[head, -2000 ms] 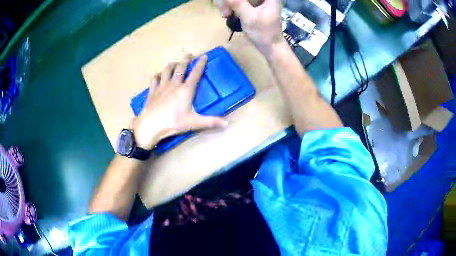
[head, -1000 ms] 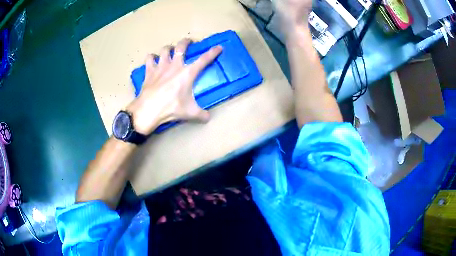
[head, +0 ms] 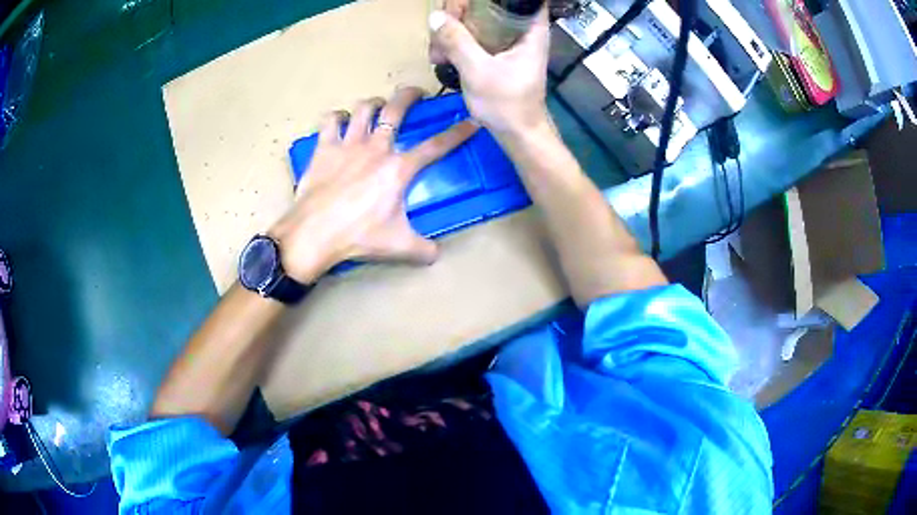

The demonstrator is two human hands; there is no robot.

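A blue plastic device (head: 452, 189) lies back side up on a tan cardboard sheet (head: 402, 322). My left hand (head: 367, 191) lies spread over its left part and presses it on the sheet. My right hand (head: 498, 75) grips an electric screwdriver (head: 500, 22) upright over the device's upper edge. The screwdriver is cut off by the top of the picture. Its dark lower end shows beside my fingers, and I cannot tell whether the bit touches the device.
Two screw feeders (head: 638, 86) stand at the upper right, with a black cable (head: 672, 121) crossing in front. A red-lidded tin (head: 809, 60) stands behind them. An open carton (head: 830, 236) is on the right, a yellow bin (head: 870, 463) lower right. A pink fan's edge shows far left.
My right hand has come back left from beside the feeders to the device, with the screwdriver now visible in it. My left hand stays on the device. The view has shifted a little.
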